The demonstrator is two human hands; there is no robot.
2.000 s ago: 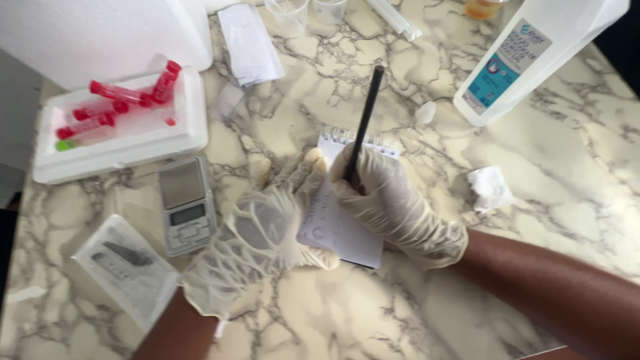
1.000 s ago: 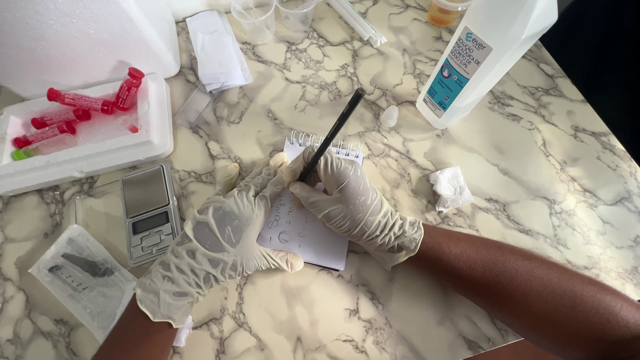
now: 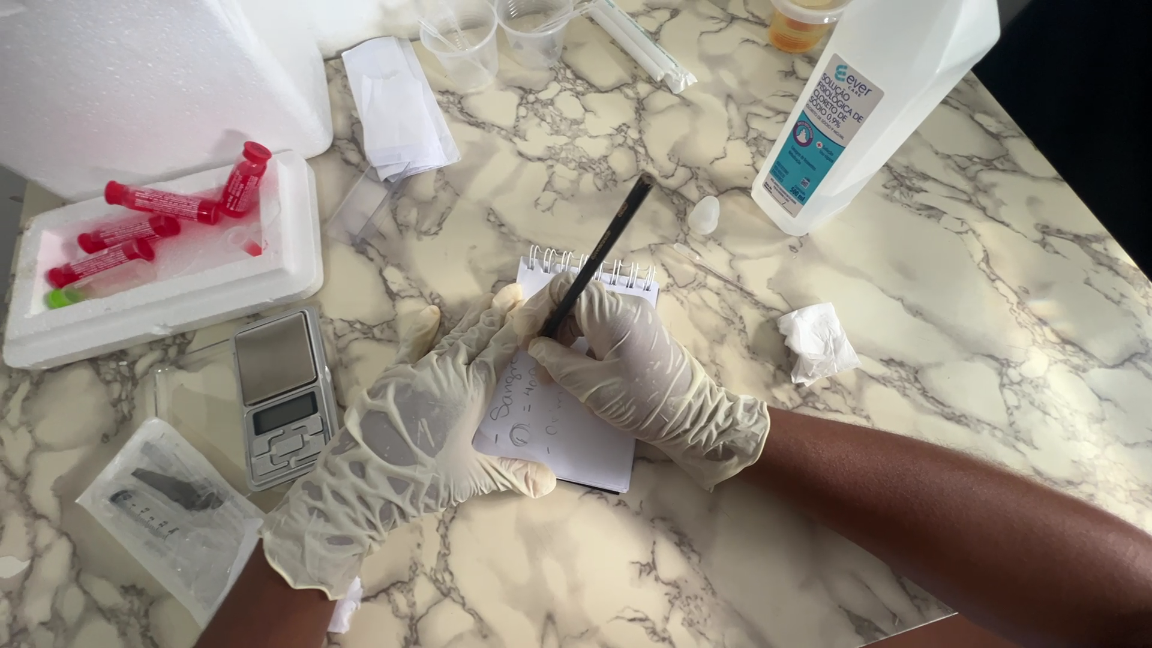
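Observation:
My right hand [image 3: 630,360], in a pale latex glove, grips a black pencil [image 3: 598,256] slanting up to the right; its tip is hidden behind the fingers. Under it lies a spiral-bound notepad [image 3: 594,454] with handwriting on its page. My left hand [image 3: 423,418], gloved too, rests flat with spread fingers over the notepad's left edge and the table. Left of that hand lies a silver pocket scale [image 3: 283,396] with a blank display. Beside the scale is a sealed pouch [image 3: 171,517] with a dark item inside.
A foam tray [image 3: 180,306] with several red-capped tubes [image 3: 162,202] stands left, before a foam box [image 3: 162,81]. Behind are paper slips [image 3: 396,108], plastic cups [image 3: 459,45], wrapped sticks [image 3: 634,40] and an amber-filled container [image 3: 796,27]. Right are a saline bottle [image 3: 864,117], a white cap [image 3: 704,216] and crumpled tissue [image 3: 817,342].
The view has shifted somewhat. Both hands stay at the notepad, the right still gripping the pencil and the left still lying over the page's edge.

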